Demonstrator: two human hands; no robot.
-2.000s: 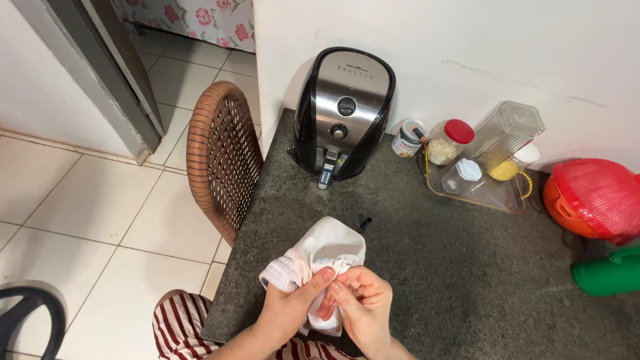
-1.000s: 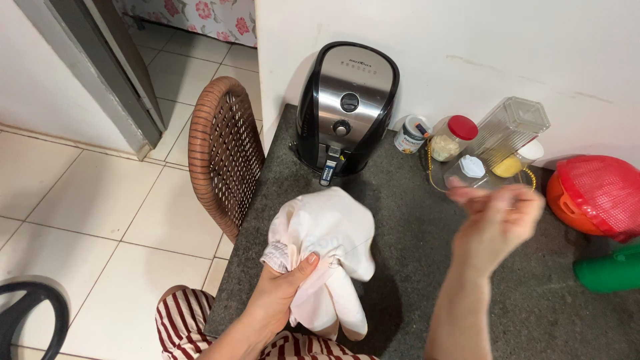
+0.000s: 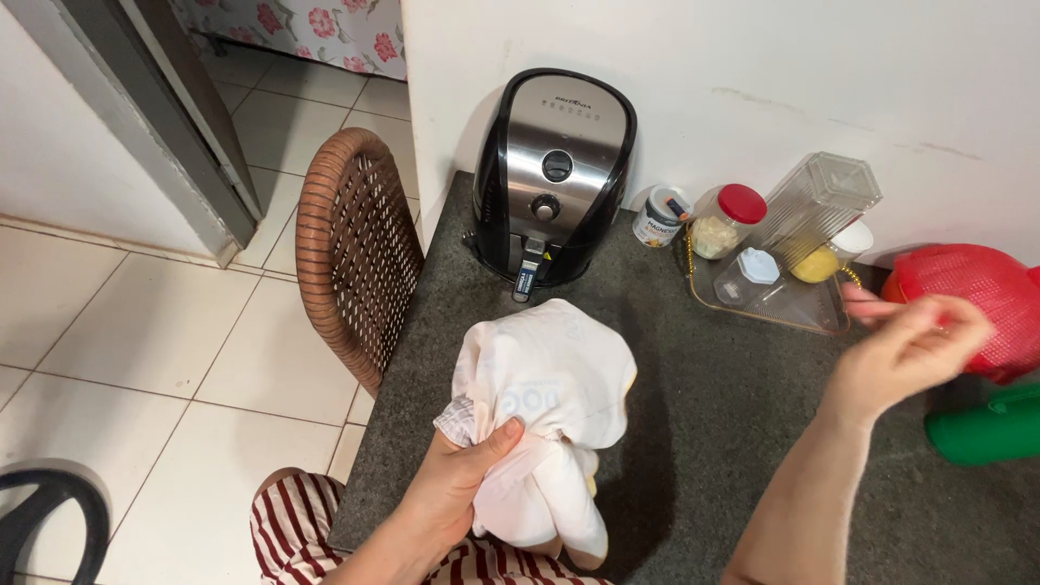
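My left hand (image 3: 467, 479) grips a bunched white cloth garment (image 3: 552, 390) with faint print, held above the near edge of the dark stone table. The thumb lies over the gathered fabric, and the other fingers are mostly hidden by it. My right hand (image 3: 918, 341) is raised at the right, slightly blurred, its fingers partly curled. It is over the table near the tray and the red mesh cover; whether anything small is between its fingertips cannot be told.
A black and silver air fryer (image 3: 561, 162) stands against the wall. To its right are a supplement tub (image 3: 658, 219), a glass tray (image 3: 780, 317) with jars and clear containers, a red mesh-covered bowl (image 3: 983, 301) and a green bottle (image 3: 991, 426). A wicker chair (image 3: 349, 252) stands at the left.
Two seconds ago both hands were together at the cloth. My right hand has since left it and moved out to the right; the cloth now hangs more spread from my left hand.
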